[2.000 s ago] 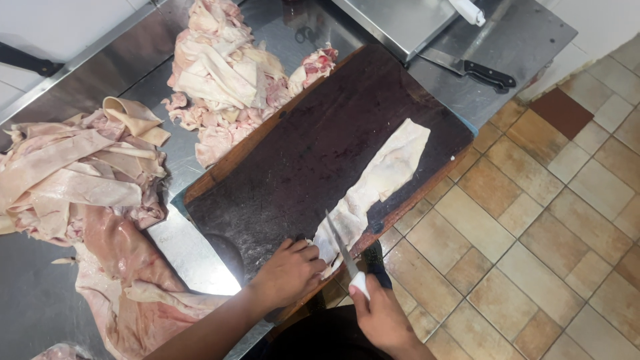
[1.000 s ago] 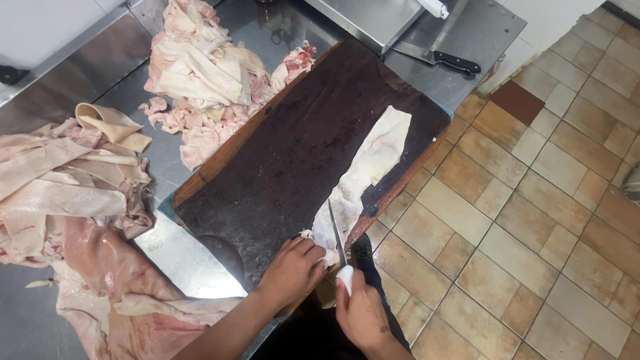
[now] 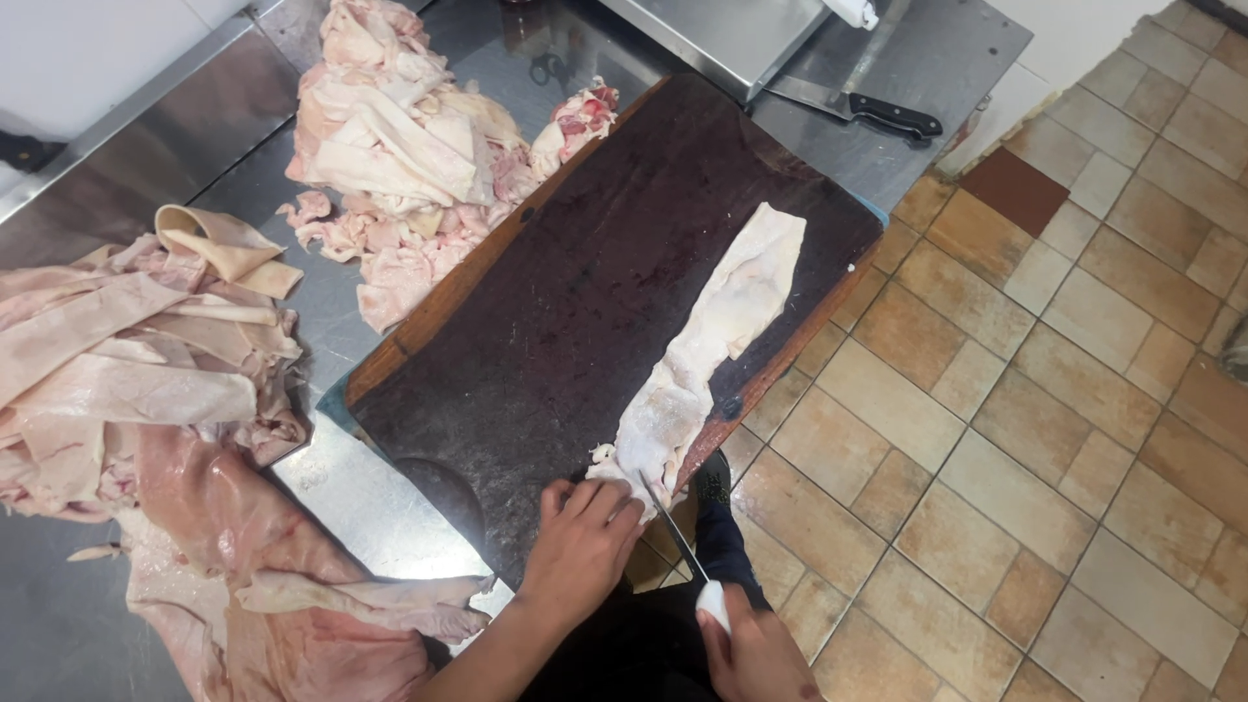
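A long pale strip of animal skin with fat lies lengthwise on a dark wooden cutting board. My left hand presses on the strip's near end at the board's near edge, fingers curled over it. My right hand grips the white handle of a knife. The blade's tip rests at the near end of the strip, just right of my left fingers; whether it is cutting in cannot be told.
Heaps of skin and fat lie on the steel table, one behind the board, another at the left. A large skin piece hangs near me. A black-handled knife lies at the back right beside a steel tray. Tiled floor lies right.
The knife was steeply angled across the near end of the strip and now points up and to the left, its handle lower. My left hand stays at the strip's near end.
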